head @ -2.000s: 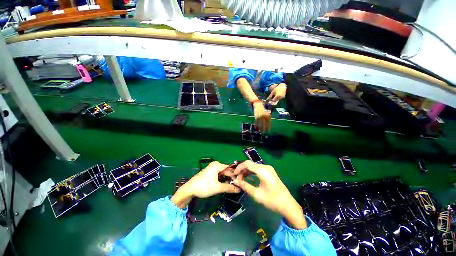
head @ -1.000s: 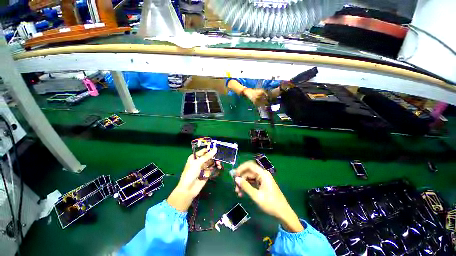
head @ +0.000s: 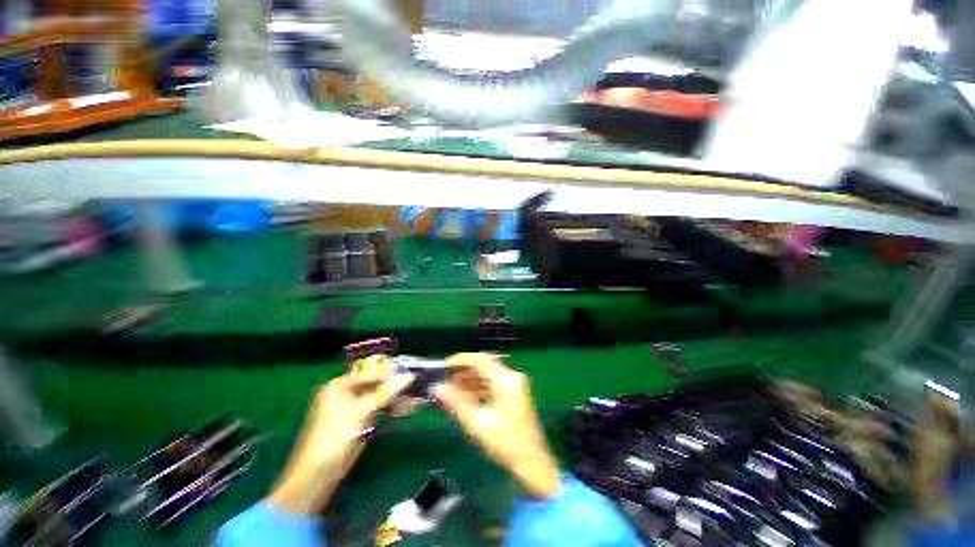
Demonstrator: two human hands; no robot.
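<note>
The view is blurred. My left hand (head: 344, 411) holds a small phone assembly (head: 421, 374) by its left side, with a reddish-dark frame part (head: 371, 348) showing above the fingers. My right hand (head: 494, 406) has its fingers on the right end of the same assembly. The part is seen nearly edge-on, so how its pieces fit together cannot be told. A loose display module (head: 433, 497) with a pale and yellow tail lies on the green surface below my hands.
A black shiny blister tray (head: 727, 470) lies at the right. Blurred screen stacks (head: 192, 470) lie at the left. A divided tray (head: 351, 259) and black boxes (head: 599, 251) stand on the far side, under a white shelf rail (head: 428, 184). A person's arm shows at the right edge.
The camera view has swung, shifting the scene left and down. The display, face-on a second ago, is now tilted edge-on. My right hand has moved from apart to touching the assembly.
</note>
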